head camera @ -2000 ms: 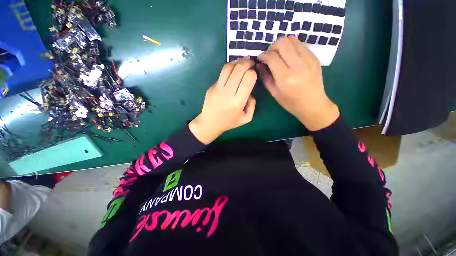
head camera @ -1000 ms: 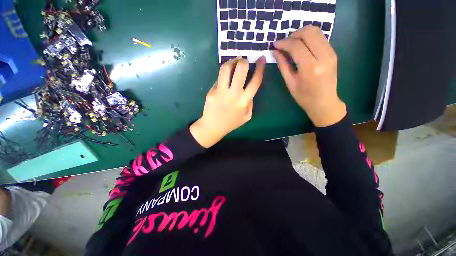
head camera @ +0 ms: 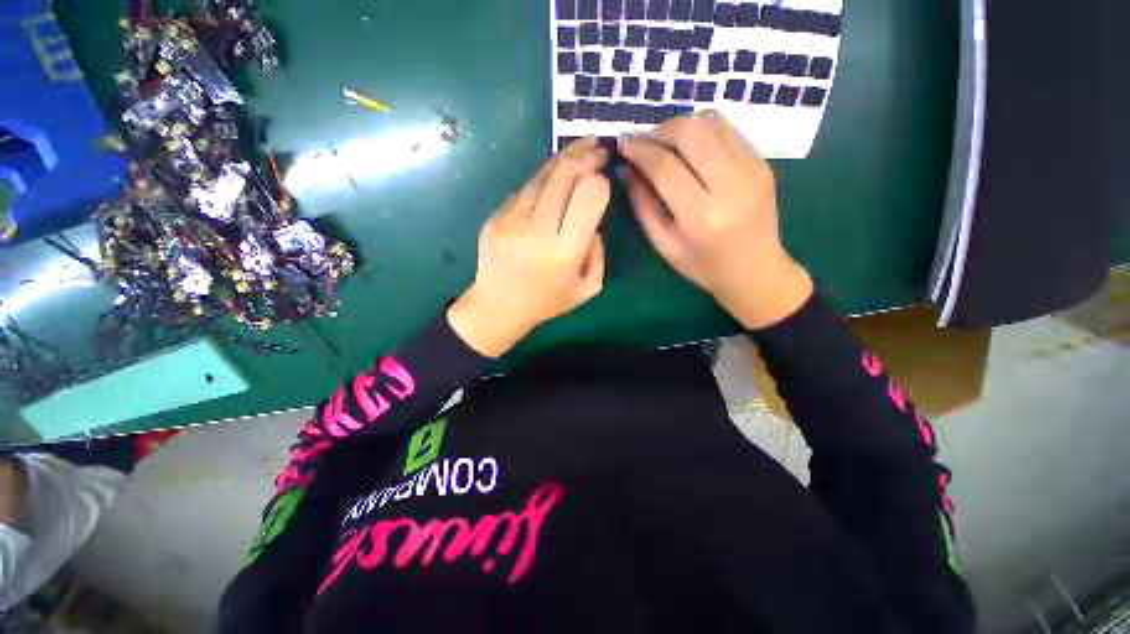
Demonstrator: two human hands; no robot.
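A white backing sheet (head camera: 789, 131) with rows of small black adhesive pads (head camera: 734, 89) lies on the green top in front of me. My left hand (head camera: 542, 242) and my right hand (head camera: 709, 211) meet at the sheet's near edge. A small dark piece (head camera: 608, 150) shows between their fingertips. The right fingertips look closed on it. The left fingertips touch it too, but their grip is partly hidden. What exactly the piece is cannot be told.
A tangled heap of wired circuit boards (head camera: 223, 192) lies at left, beside a blue plastic block (head camera: 50, 136). A pale green bar (head camera: 136, 390) lies at the near left edge. Black foam sheets (head camera: 1041, 161) lie at right. A small yellow piece (head camera: 367, 100) lies mid-table. A person's sleeve (head camera: 62, 495) shows lower left.
A second ago my right hand was over the sheet's pads, apart from my left. It has moved left and nearer, and both hands' fingertips now meet around a small dark piece.
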